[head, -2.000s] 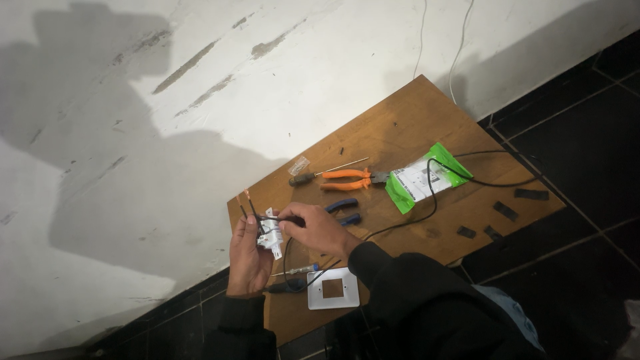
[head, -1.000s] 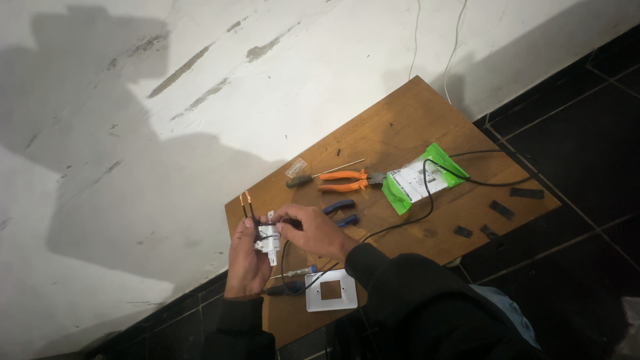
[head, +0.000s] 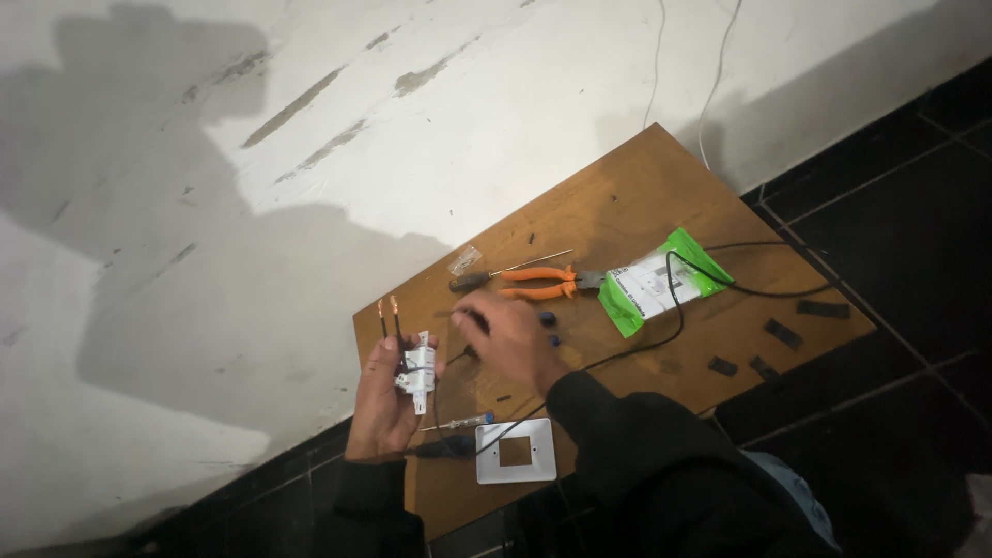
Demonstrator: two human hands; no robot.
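My left hand [head: 381,399] holds a white plastic electrical socket module [head: 419,372] and a black cable whose two stripped ends show bare copper strands [head: 394,305] above the fingers. To its right, my right hand [head: 508,335] hovers blurred over the table, its fingers curled near a screwdriver's dark handle [head: 470,281]; whether it holds anything cannot be made out. Blue-handled pliers [head: 548,318] are mostly hidden behind it. Orange-handled pliers [head: 542,283] lie just beyond. Below the hands is a white square-holed cover plate [head: 516,452], beside a clear tester screwdriver [head: 463,422].
The wooden table [head: 651,178] stands against a scuffed white wall [head: 542,93]. A green and white package [head: 659,283] lies on it, with the black cable [head: 682,318] running across. Several dark strips [head: 783,333] lie near the right edge. Black floor tiles [head: 891,201] lie beyond.
My right hand has moved right, off the socket module and toward the pliers. My left hand still holds the module and the cable ends.
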